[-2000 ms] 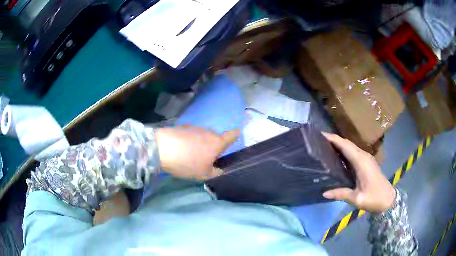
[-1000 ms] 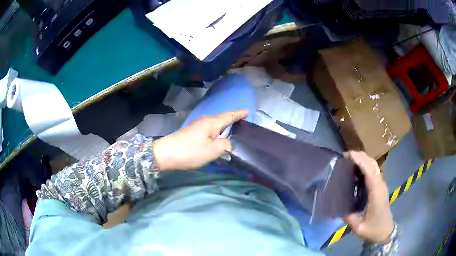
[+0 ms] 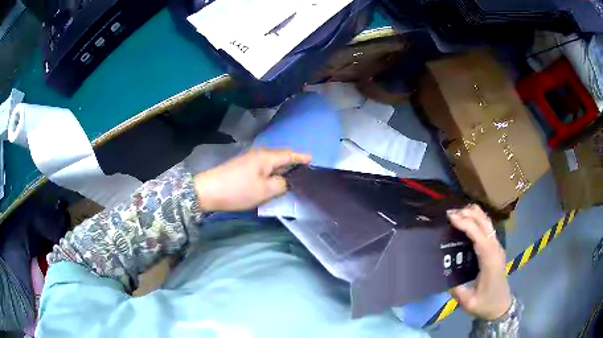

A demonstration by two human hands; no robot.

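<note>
A black retail box [image 3: 423, 257] with small white icons and a red strip lies over my lap, partly folded. Its side facing me stands open, with loose flaps and a pale inside showing. My left hand [image 3: 248, 179] holds the flap edge at the box's left end. My right hand [image 3: 484, 264] grips the right end, fingers on top and thumb below. A white leaflet [image 3: 268, 30] with a small drawing lies on black items on the bench.
Another black printed box [image 3: 99, 43] and a paper roll [image 3: 56, 142] with a trailing strip are on the left of the green bench [image 3: 155, 82]. White paper scraps [image 3: 390, 142] lie beyond my knees. A brown carton [image 3: 486, 125] and red stool [image 3: 559, 102] stand right.
The box has turned in my hands and its side has come open, so the flaps, icons and red strip now show. My left hand has moved slightly left.
</note>
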